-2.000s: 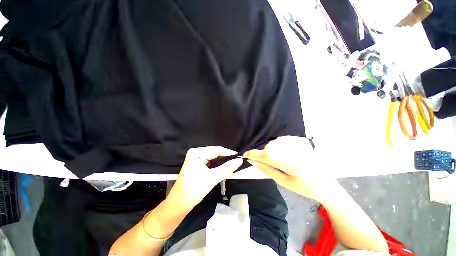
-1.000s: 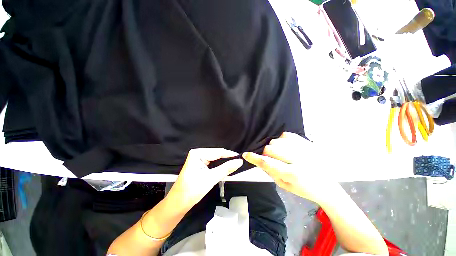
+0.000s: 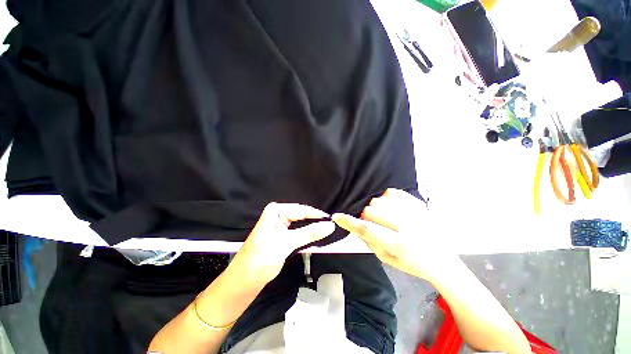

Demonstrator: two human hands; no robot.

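A large black garment (image 3: pixel 242 110) lies spread in folds over the white table (image 3: pixel 470 207). Its folded hem (image 3: pixel 187 218) runs along the table's front edge. My left hand (image 3: pixel 273 238) pinches the hem between thumb and fingers. My right hand (image 3: pixel 394 231) is at the same spot on the hem, its fingertips touching the cloth close to my left fingertips. A needle or thread between the fingertips is too small to make out.
At the right lie thread snips (image 3: pixel 415 52), a phone (image 3: pixel 481 41), small mixed notions (image 3: pixel 510 110), orange and yellow scissors (image 3: pixel 564 169), a wooden-handled tool (image 3: pixel 578 34) and a blue speckled block (image 3: pixel 598 234). A red thing (image 3: pixel 446 332) is below the table.
My right hand's fingers have shifted slightly at the hem, while my left hand keeps its pinch. The view has moved a little, showing more of the phone and a green edge at the top.
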